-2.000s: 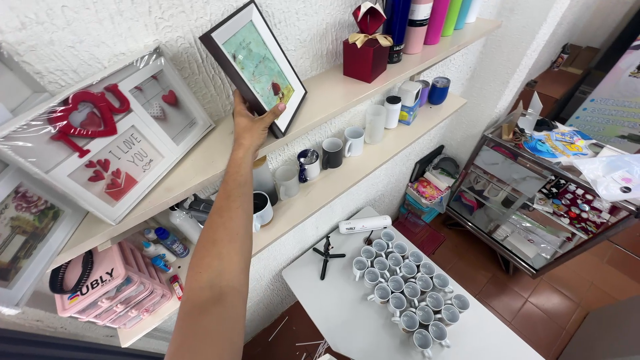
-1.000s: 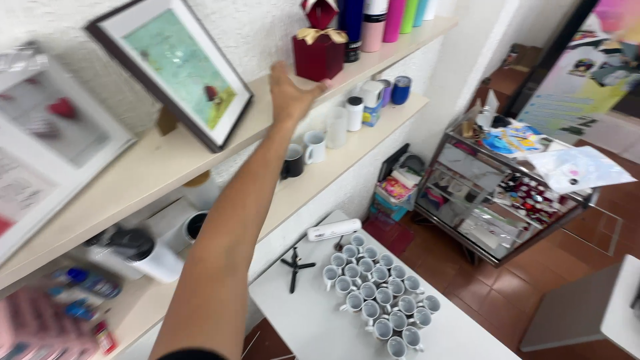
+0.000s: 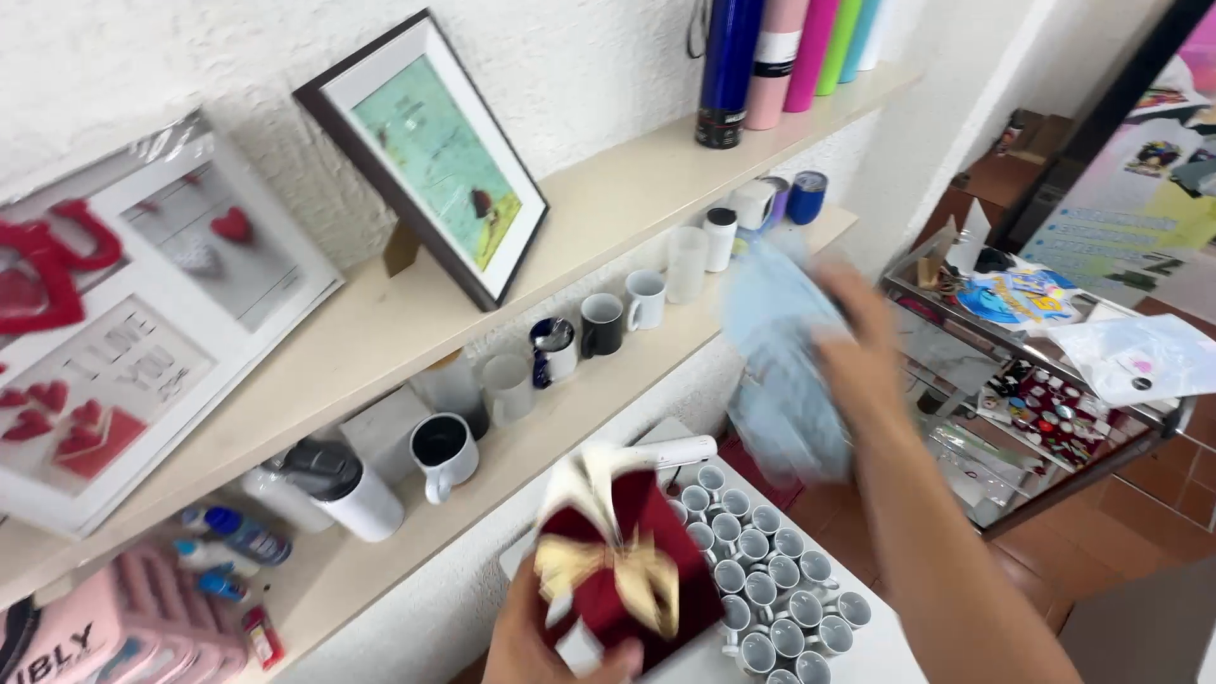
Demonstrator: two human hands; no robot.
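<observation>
At the bottom centre my left hand [image 3: 560,632] holds a dark red gift box [image 3: 617,579] with a cream-gold bow, above the white table. My right hand [image 3: 860,351], blurred by motion, grips a light blue cloth [image 3: 784,361] beside the end of the lower shelf. A dark picture frame [image 3: 442,161] with a green print leans upright on the upper shelf [image 3: 617,199]. Left of it stands a white multi-photo frame [image 3: 180,304] with red hearts.
Several white mugs [image 3: 760,589] crowd the table [image 3: 883,655]. The lower shelf [image 3: 560,418] carries mugs and tumblers. Tall coloured bottles [image 3: 731,66] stand on the upper shelf at the right. A glass display case [image 3: 1026,380] is at the far right, with pink packages [image 3: 123,617] at lower left.
The red box has left the upper shelf and is now in my left hand. My right hand has come into view with the blue cloth. Two seconds ago a hand was on the dark picture frame.
</observation>
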